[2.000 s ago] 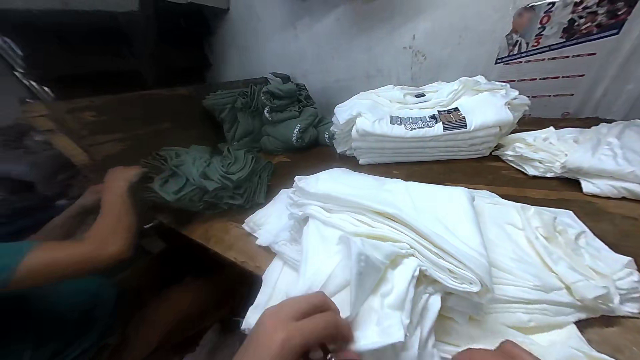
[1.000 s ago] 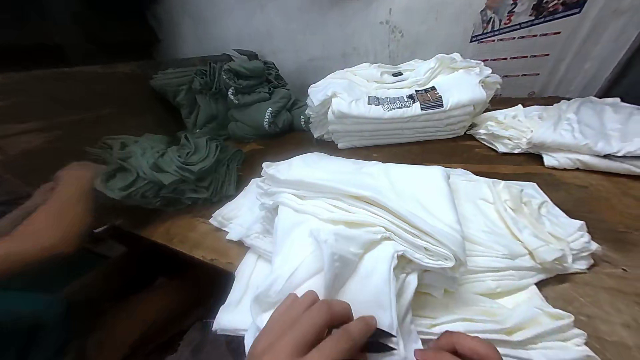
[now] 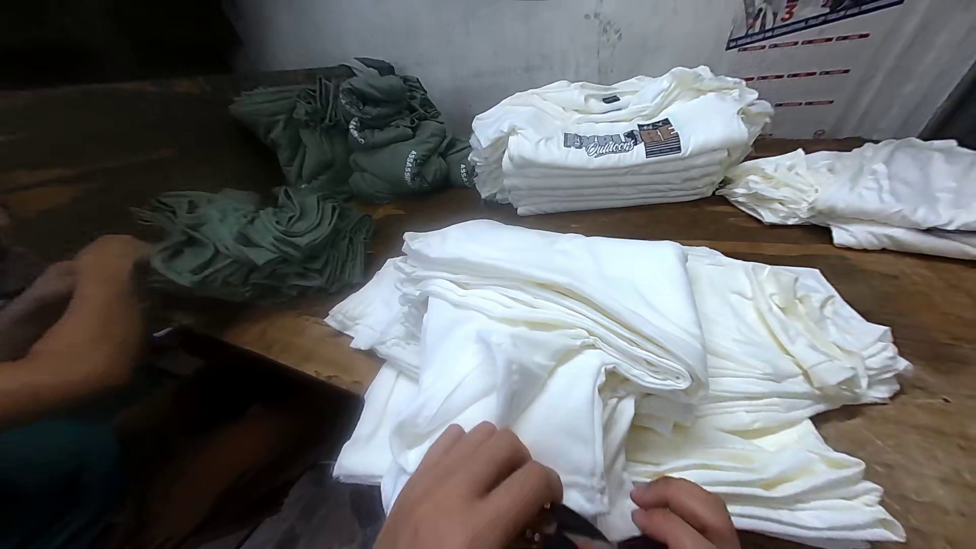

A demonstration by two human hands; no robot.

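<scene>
White knit garments point(image 3: 557, 263) lie folded and layered in front of me. At the near edge of the pile, my left hand point(image 3: 476, 488) has its fingers curled over the cloth. My right hand point(image 3: 682, 515) is just to the right, its fingertips bunched at the cloth's edge. Between the hands, at the bottom of the view, is a dark pointed tool point(image 3: 572, 526); it is partly hidden, and its kind and which hand holds it are unclear. More white garments point(image 3: 793, 328) spread out to the right, under and beside the folded ones.
A neat stack of printed white shirts point(image 3: 618, 175) stands by the wall, with white cloth point(image 3: 892, 191) to its right. Dark green garments point(image 3: 381, 137) and a green heap point(image 3: 259, 240) lie left on the wooden table point(image 3: 923, 320). Another person's arms point(image 3: 91, 328) are at the left edge.
My two hands remain at the near edge of the white pile. The other person's arms have moved somewhat beside the green heap.
</scene>
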